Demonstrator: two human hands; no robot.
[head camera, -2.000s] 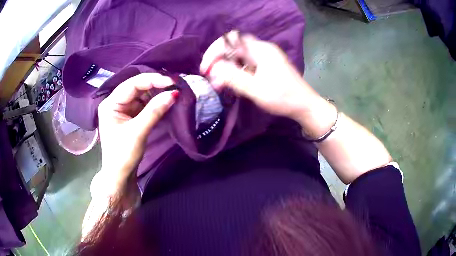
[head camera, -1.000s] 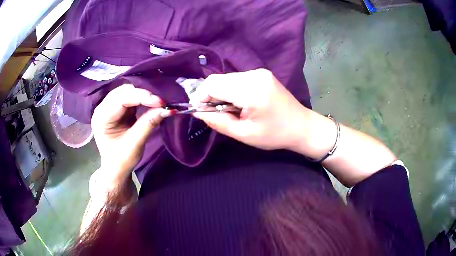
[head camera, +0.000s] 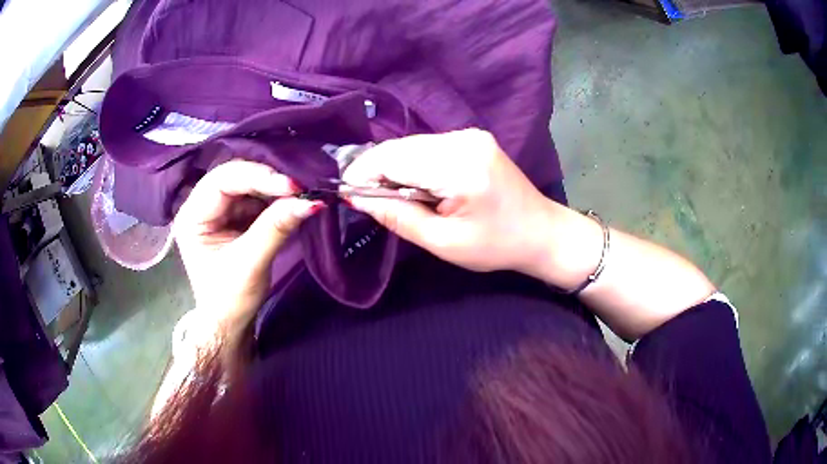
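Purple trousers (head camera: 399, 54) lie over my lap, with the waistband (head camera: 354, 285) forming loops. A dark woven label with small white letters (head camera: 363, 243) shows inside the near loop. My left hand (head camera: 249, 213) pinches the waistband edge between thumb and forefinger. A tiny dark piece shows at its fingertips, too small to name. My right hand (head camera: 444, 195) holds small scissors (head camera: 390, 193), their blades pointing left at my left fingertips. No needle or thread can be made out.
A pink translucent basket (head camera: 136, 245) stands on the green floor (head camera: 662, 181) at the left. A box of small spools (head camera: 83, 154) and cartons (head camera: 54, 272) are beside it. White cloth (head camera: 36, 45) lies at the upper left. Dark purple cloth hangs at the left edge.
Two seconds ago my right hand was higher, blurred and apart from my left. It has come down with the scissors to my left fingertips. Over the last second, both hands moved only slightly.
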